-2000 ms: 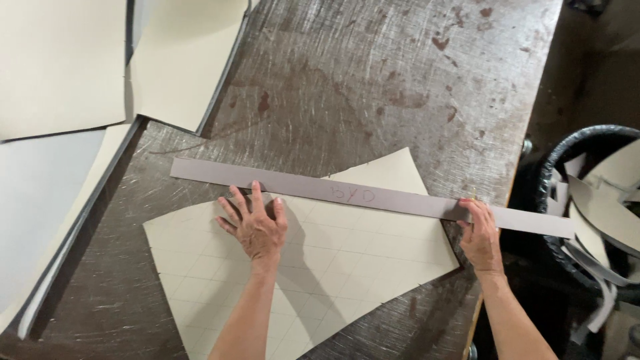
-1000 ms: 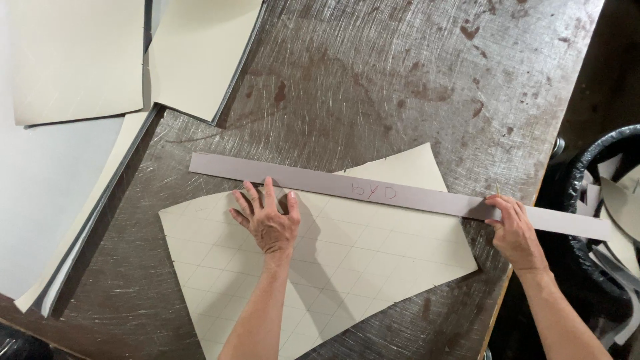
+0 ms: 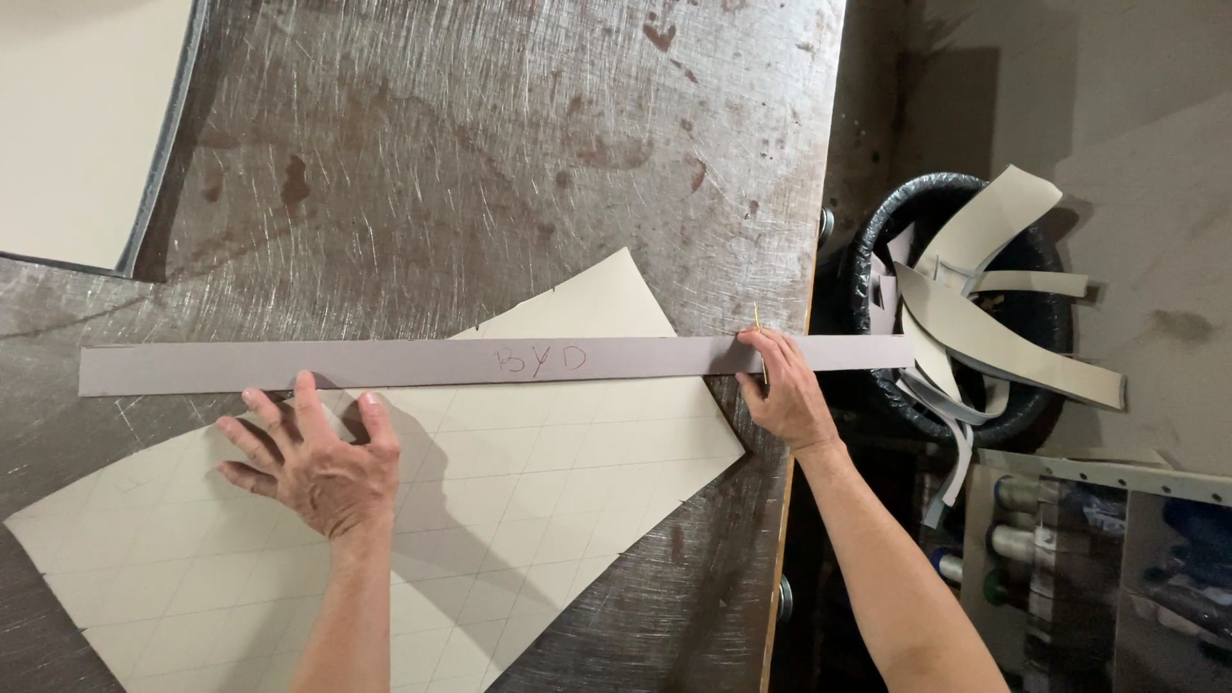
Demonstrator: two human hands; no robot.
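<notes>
A long grey cardboard strip (image 3: 423, 364), with red handwriting on it, lies across a cream sheet (image 3: 539, 481) drawn with a diamond grid. Its right end reaches past the table's edge. My left hand (image 3: 322, 452) is spread on the sheet, its fingertips at the strip's lower edge and nothing in its grasp. Towards the right end, my right hand (image 3: 789, 390) pinches the strip between thumb and fingers. A thin yellowish pointed tool (image 3: 757, 316) sticks up from that hand; the rest of it is mostly hidden by the fingers.
The scratched metal table (image 3: 433, 192) ends at the right. Beyond it stands a bin lined with a black bag (image 3: 871, 250), filled with cream offcuts (image 3: 1001, 327). Thread spools (image 3: 1013, 542) sit in a rack at lower right. More cream sheet material (image 3: 87, 125) lies upper left.
The view has shifted and turned, showing more of the bin and the thread rack. Both hands remain at the strip, which still lies across the gridded sheet.
</notes>
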